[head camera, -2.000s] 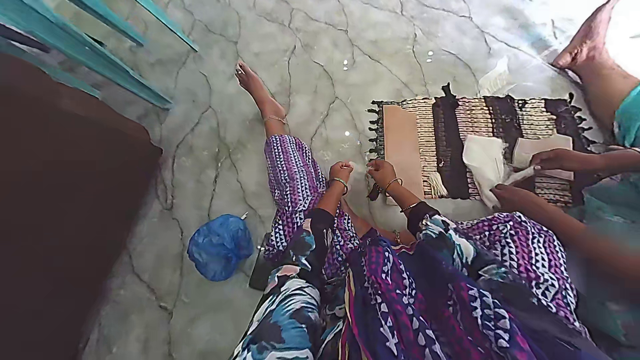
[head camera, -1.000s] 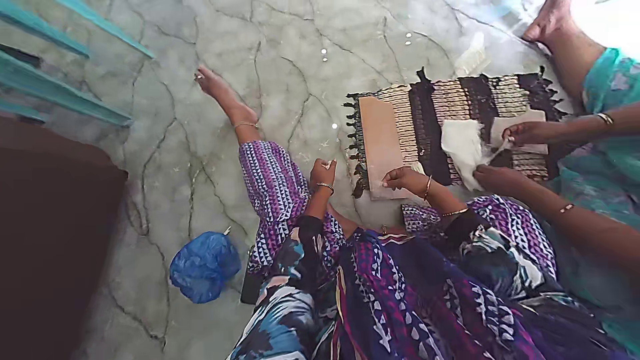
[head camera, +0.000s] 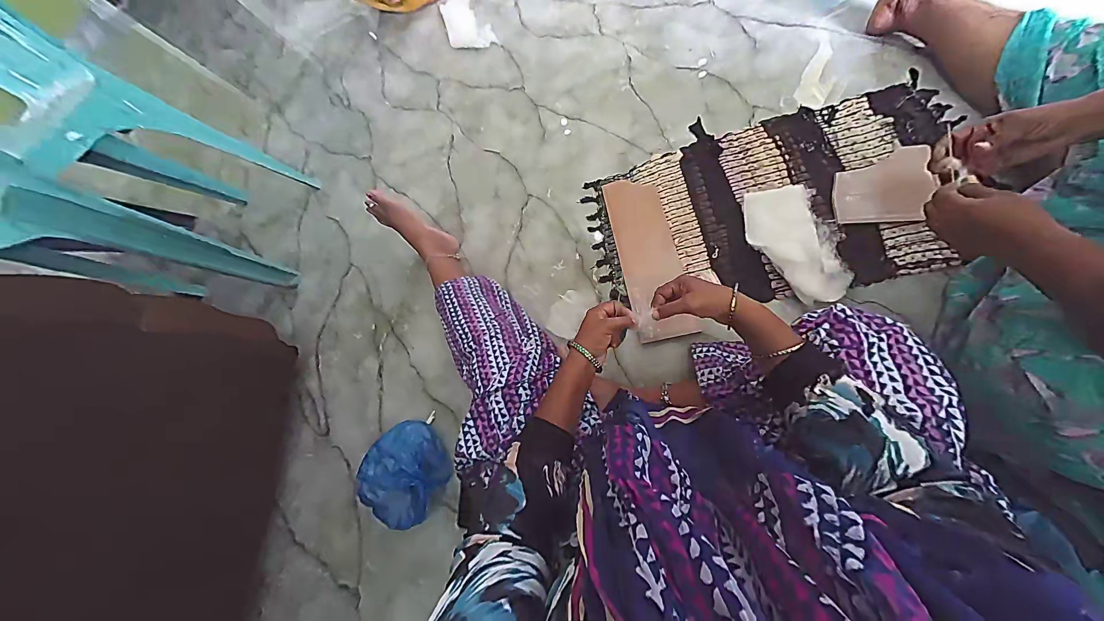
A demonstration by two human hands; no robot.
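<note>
My left hand [head camera: 607, 328] pinches one side of a small thin whitish wisp of fibre [head camera: 642, 319], probably cotton. On its other side, my right hand [head camera: 690, 300] has thumb and forefinger closed on it. Both hands are over the near end of a flat tan board [head camera: 647, 250]. That board lies on the left end of a striped woven mat [head camera: 733, 172] with black tassels. White cotton wadding [head camera: 793, 241] rests at the mat's middle, and a second tan board [head camera: 884, 185] lies to its right.
Another person's hands [head camera: 966, 181] work with something small at the mat's right end. A blue plastic bag [head camera: 404, 474] sits on the marbled floor left of my leg. A teal plastic chair [head camera: 147, 207] and a dark brown surface [head camera: 129, 448] are at the left. White scraps [head camera: 466, 24] lie farther off.
My hands, apart a second ago, are close together again at the wisp. The other person's hands have moved right, away from the white wadding, which now lies on the mat.
</note>
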